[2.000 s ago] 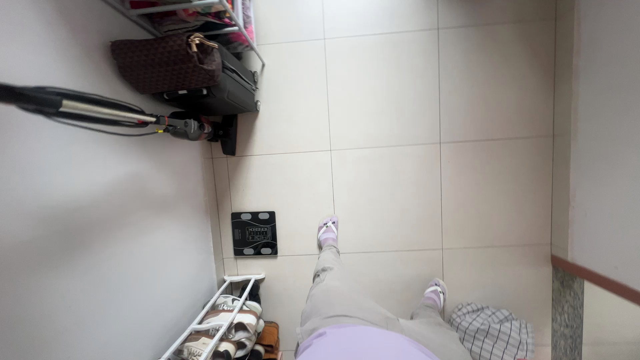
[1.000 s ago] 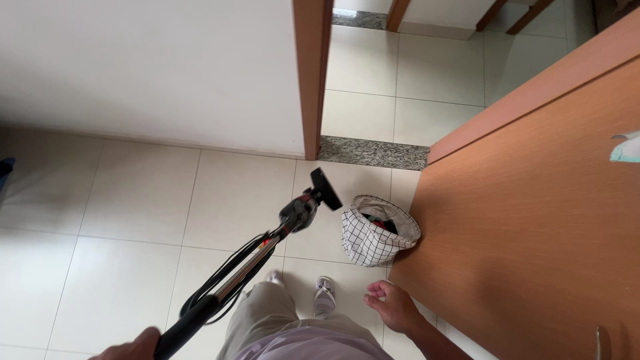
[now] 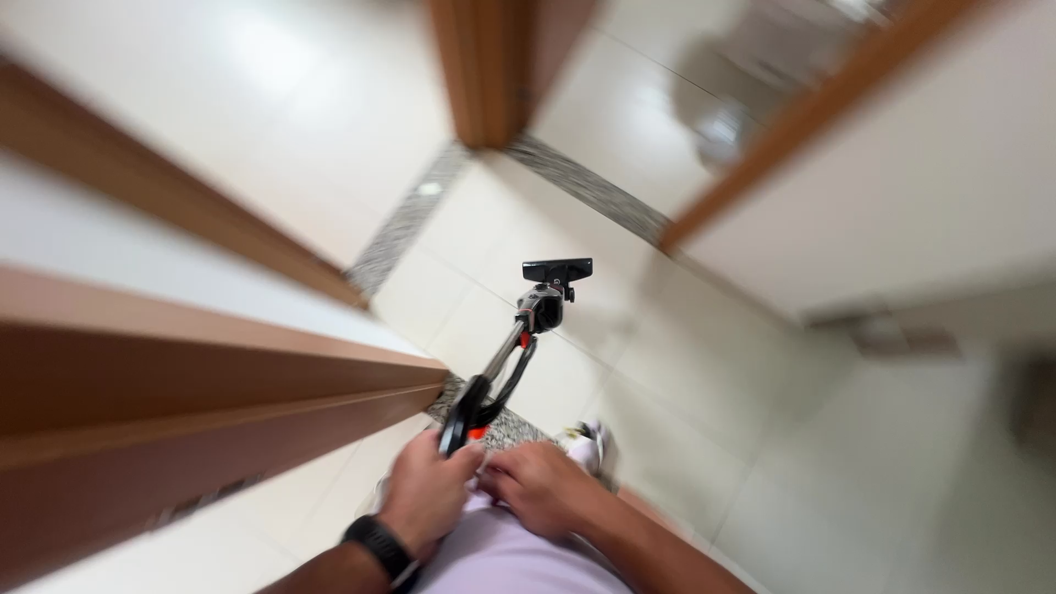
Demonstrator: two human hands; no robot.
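My left hand (image 3: 429,487), with a black watch on its wrist, is closed around the black handle of a stick vacuum cleaner (image 3: 503,355). The vacuum points forward, its black floor head (image 3: 558,270) lying ahead of me over the pale tiles. A dark cord loops along the shaft beside the handle. Close by on the right, my right hand (image 3: 536,487) has bent fingers near the handle and my left fingertips; blur hides whether it grips anything. My foot in a sandal (image 3: 590,445) shows just past the right hand.
Wooden door frames stand on the left (image 3: 206,379) and straight ahead (image 3: 487,74). Grey granite thresholds (image 3: 590,186) cross the tiled floor (image 3: 660,371) at the doorways. A white wall (image 3: 891,181) with a wooden edge is on the right. Blurred dark objects lie at the far right.
The view has moved to another doorway area; the checked bag and open door are out of sight. My right hand, earlier apart from the vacuum, is now beside my left hand near the handle.
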